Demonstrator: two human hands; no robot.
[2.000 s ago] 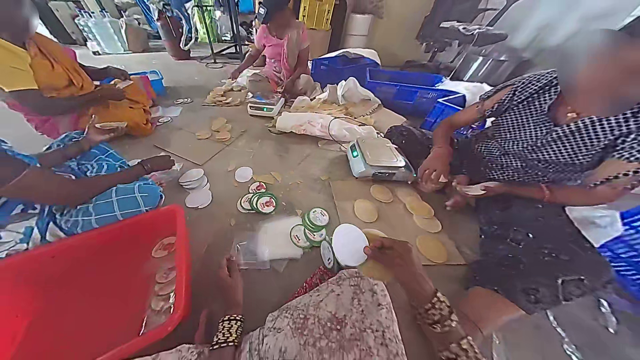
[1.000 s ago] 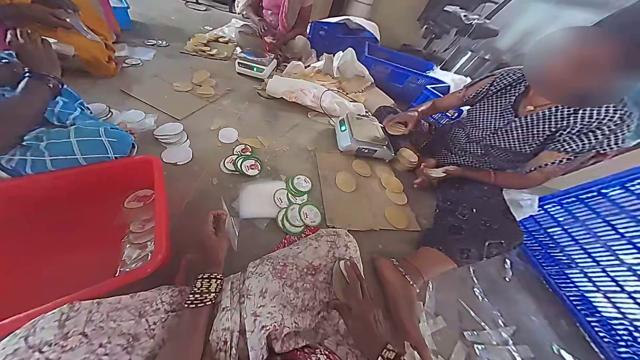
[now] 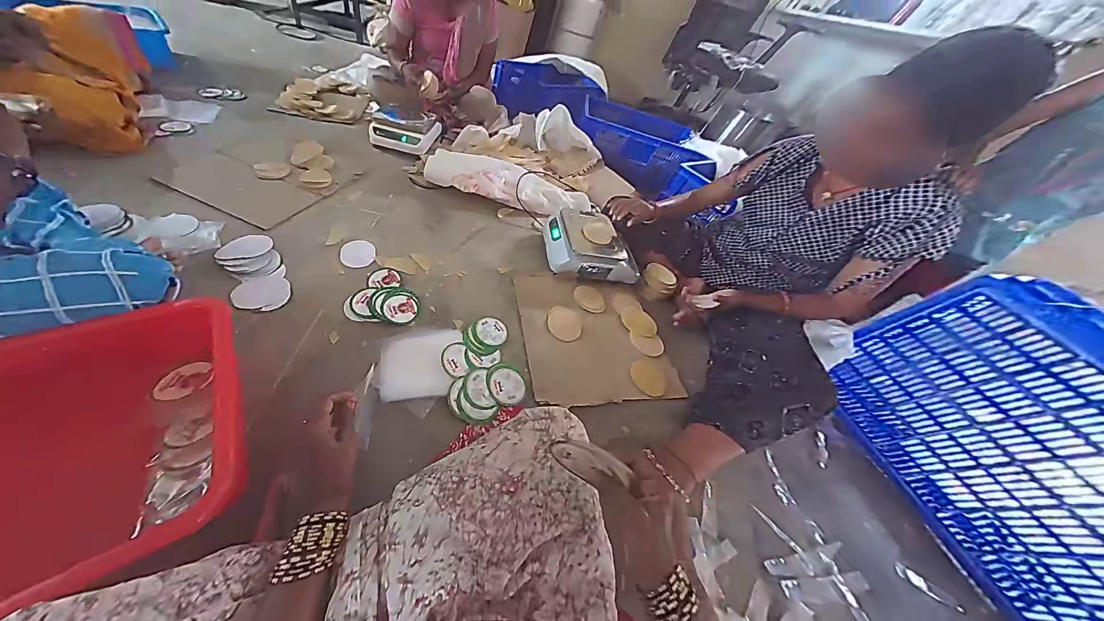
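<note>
My right hand [image 3: 642, 492] holds a small stack of thin discs [image 3: 593, 463], seen nearly edge-on, over my patterned garment. My left hand [image 3: 332, 440] is low over the floor, fingers blurred; a clear plastic pouch [image 3: 366, 410] is at its fingertips. Just beyond lie a pile of white plastic sheets [image 3: 418, 366] and round printed labels with green rims [image 3: 487, 384]. More such labels [image 3: 384, 302] are heaped farther off. Pale yellow flat discs [image 3: 563, 323] rest on a cardboard sheet [image 3: 595, 371].
A red plastic tub [image 3: 226, 388] with packed discs stands at left, a blue plastic crate [image 3: 975, 414] at right. Beside the cardboard, a co-worker handles discs near a digital scale [image 3: 595, 263]. Clear plastic bags [image 3: 802, 535] cover the floor at lower right. Other people sit farther back.
My right hand has come down from near the labels, where it held a white disc, to above my lap. A disc now lies on the near scale. The view has shifted.
</note>
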